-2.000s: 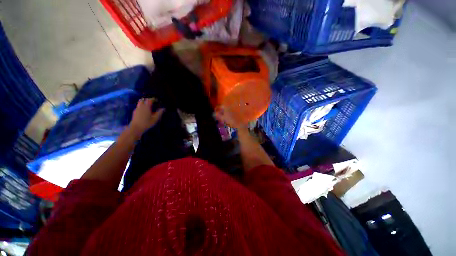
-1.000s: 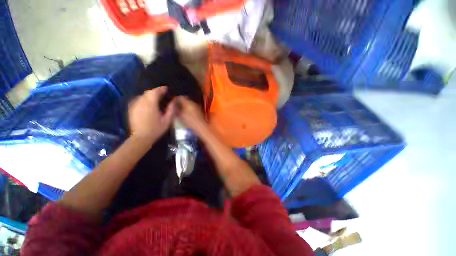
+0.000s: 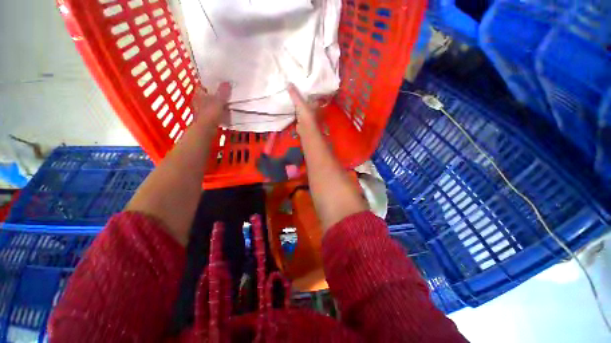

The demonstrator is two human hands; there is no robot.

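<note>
A red plastic basket (image 3: 115, 87) with slotted sides is at the top centre. A stack of off-white cut pieces (image 3: 258, 50) lies inside it. My left hand (image 3: 213, 100) is at the stack's near left edge and my right hand (image 3: 303, 107) at its near right edge, thumbs over the cloth. The fingers of both hands are hidden at or under the stack. A dark item with pink (image 3: 281, 165) is on the basket's near rim, between my forearms.
An orange stool (image 3: 295, 234) is below the basket, partly behind my right forearm. Blue crates stand at the left (image 3: 80, 181) and right (image 3: 469, 201). A thin pale cord (image 3: 496, 164) runs across the right crate.
The view has moved towards the red basket, which is now larger and central. My hands, together above my lap a second ago, are now inside the basket at the cloth stack. The stool is now partly covered.
</note>
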